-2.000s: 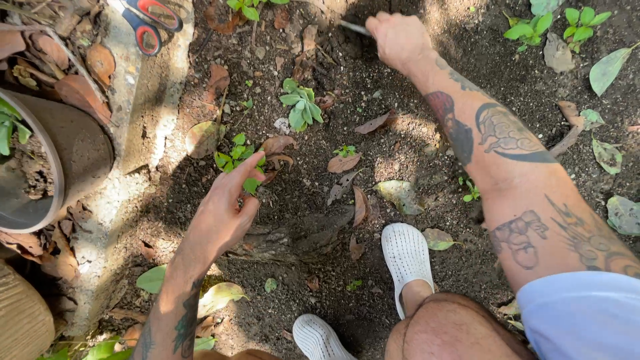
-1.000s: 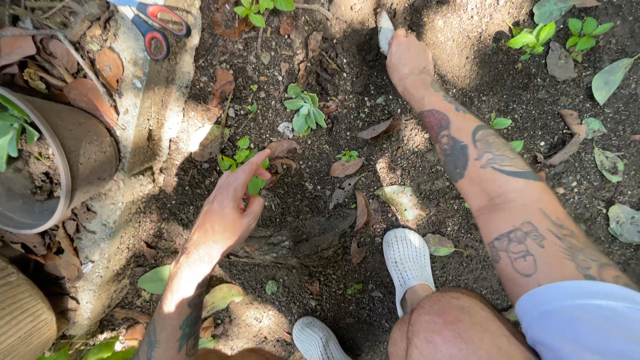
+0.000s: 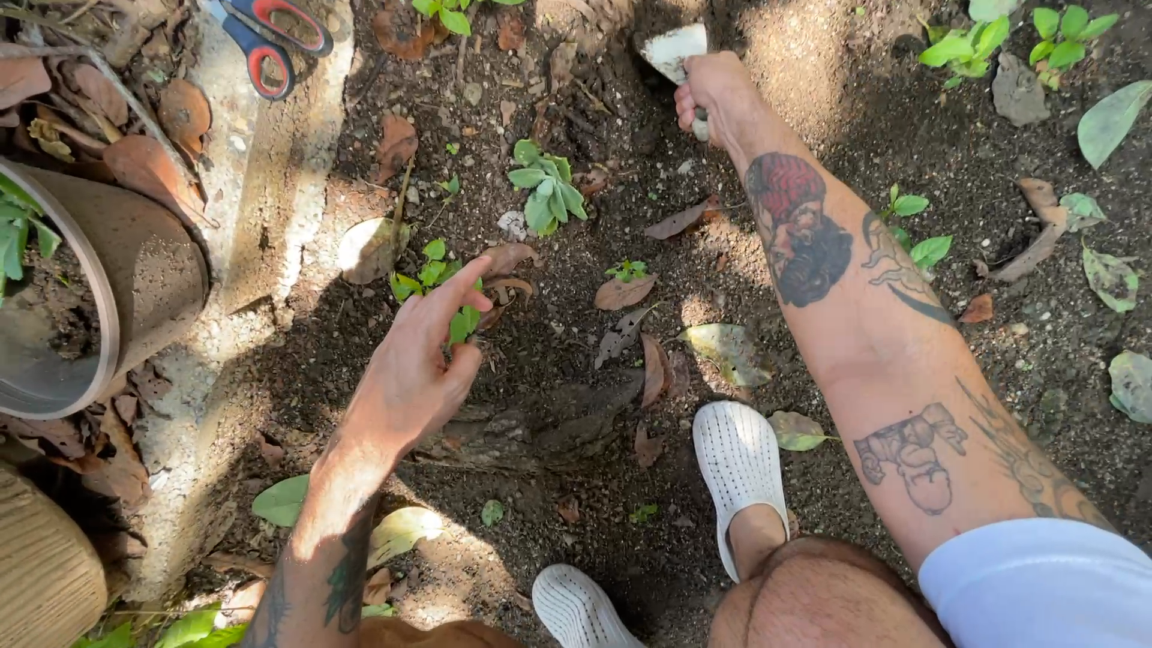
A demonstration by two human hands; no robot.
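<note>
My right hand (image 3: 715, 99), at the top of the view, is closed around the handle of a small hand trowel (image 3: 675, 52); its pale blade lies at the dark soil. My left hand (image 3: 418, 355) hovers left of centre with its index finger extended and thumb apart, holding nothing that I can see. Green leaves of a small plant (image 3: 434, 268) show beside and behind its fingers. A grey-green succulent (image 3: 546, 186) grows in the soil between the two hands.
A plastic pot (image 3: 148, 261) with soil and a plant lies tilted at the left. Scissors (image 3: 267, 54) rest on the concrete edging (image 3: 270, 207). A thick root (image 3: 531, 427) crosses the ground before my white shoes (image 3: 738, 477). Seedlings (image 3: 972, 49) grow at the upper right.
The trowel's blade, mostly hidden two seconds ago, now shows more fully as my right hand has turned and shifted. My left hand has stayed in nearly the same place.
</note>
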